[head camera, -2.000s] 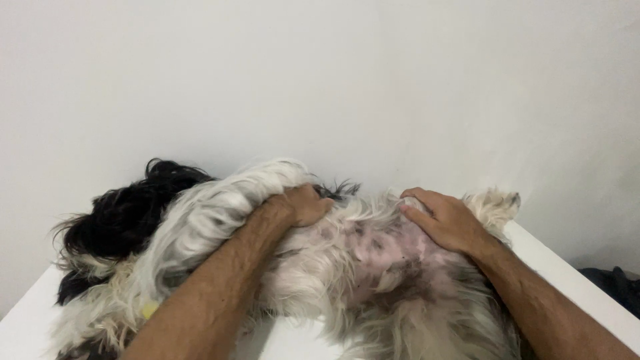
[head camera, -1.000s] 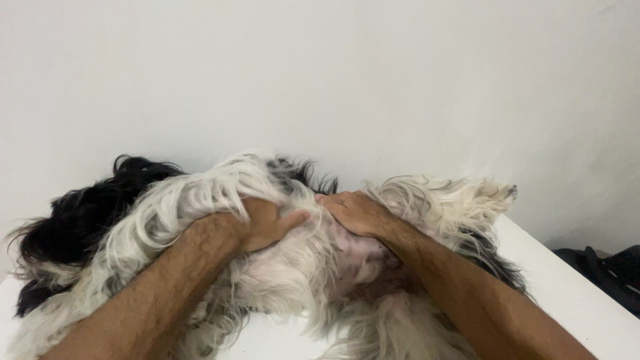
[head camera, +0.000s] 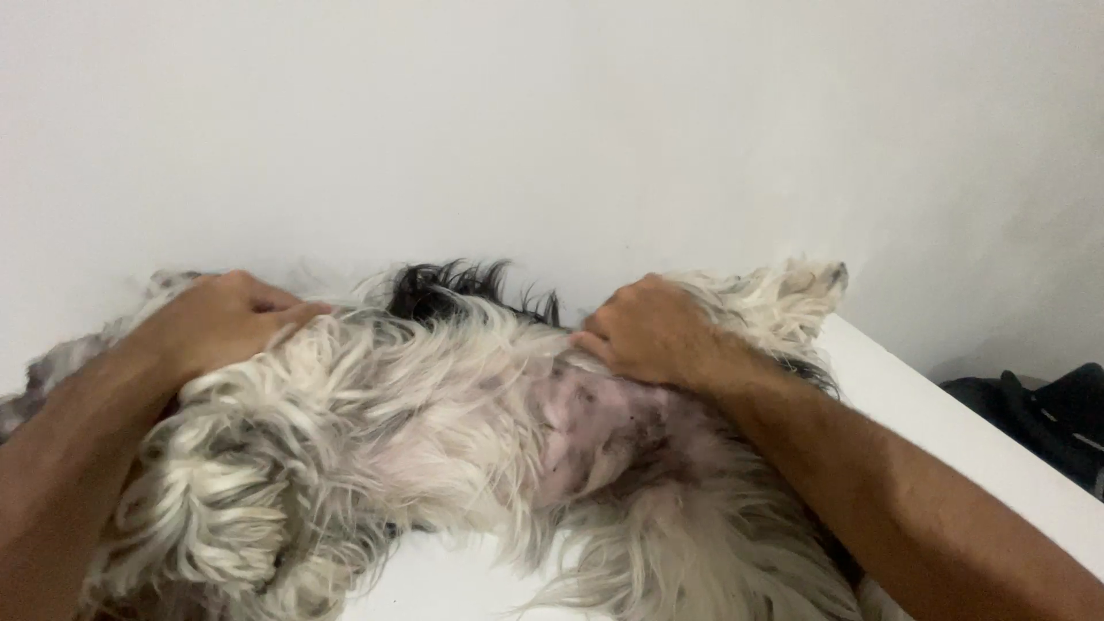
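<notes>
A long-haired dog (head camera: 466, 397) with white, cream and black fur lies on a white table (head camera: 448, 578), its pinkish belly toward me. At its front end, on the left, my left hand (head camera: 233, 319) has its fingers curled on a furry upper foreleg, fingertips partly hidden. My right hand (head camera: 655, 332) is closed around the top of a raised hind leg (head camera: 768, 297), whose paw points right. Its fingers are bent and partly sunk in fur. My left forearm and the fur hide most of the dog's head.
A plain pale wall (head camera: 552, 129) rises right behind the dog. The table's right edge runs diagonally toward me. Beyond it, lower down, lies a black fabric item (head camera: 1026, 414).
My left hand has moved left from the dog's side to a foreleg. My right hand has moved from the belly to the upper hind leg. The dog's black-furred head is no longer plainly visible.
</notes>
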